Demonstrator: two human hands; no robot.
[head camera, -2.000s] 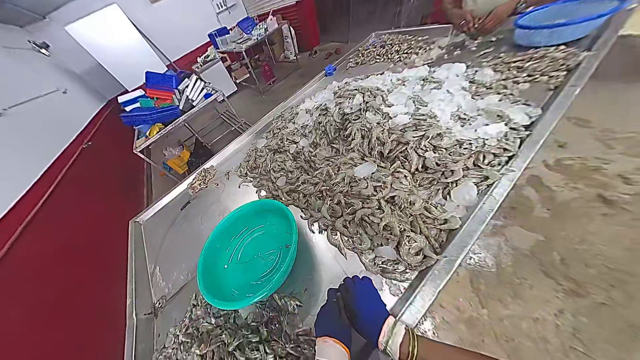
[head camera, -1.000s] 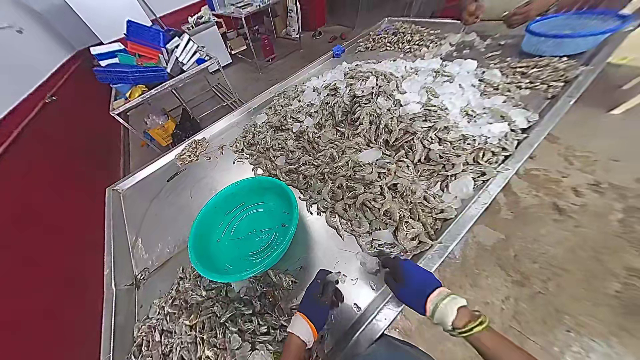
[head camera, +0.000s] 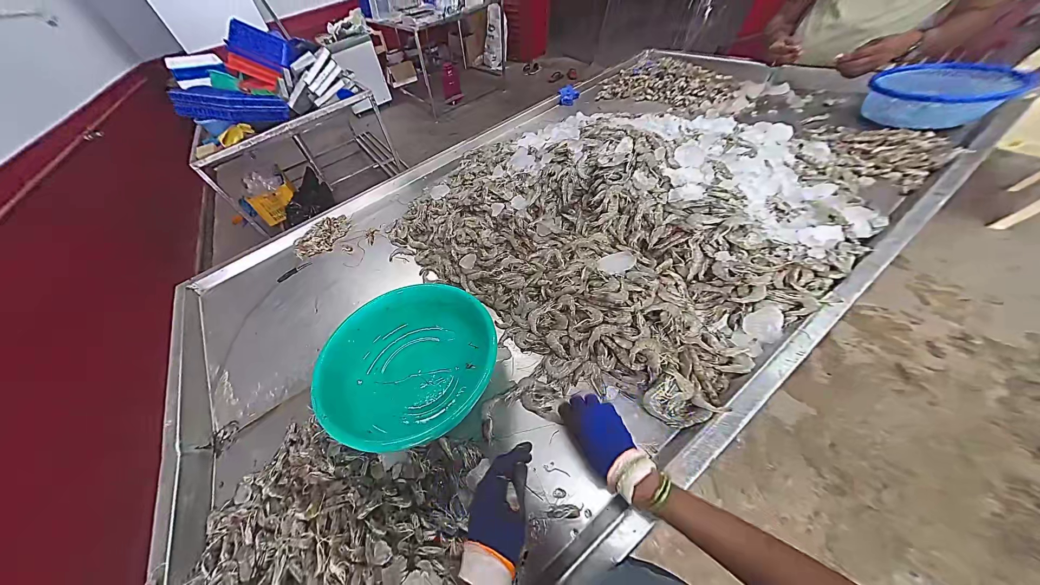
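Both my hands wear dark blue gloves with pale cuffs. My right hand (head camera: 599, 435) is at the near edge of a large heap of raw shrimp (head camera: 569, 260) mixed with ice (head camera: 747, 171); whether it grips a shrimp is hidden. My left hand (head camera: 498, 508) is beside a smaller pile of shrimp or shrimp heads (head camera: 333, 512), fingers curled, its grip unclear. A green plastic basin (head camera: 406, 366) with a little water stands tilted between the two piles. Everything rests on a metal table (head camera: 276, 325) with a raised rim.
Across the table a person's hands (head camera: 877, 55) are near a blue basin (head camera: 946, 93) and small shrimp piles (head camera: 666, 81). A side table holds blue crates (head camera: 227, 106). A small scrap pile (head camera: 322, 236) lies by the left rim. Wet floor (head camera: 894, 406) is at right.
My hands were together two seconds ago, then apart. My right hand has since moved onto the edge of the large shrimp heap.
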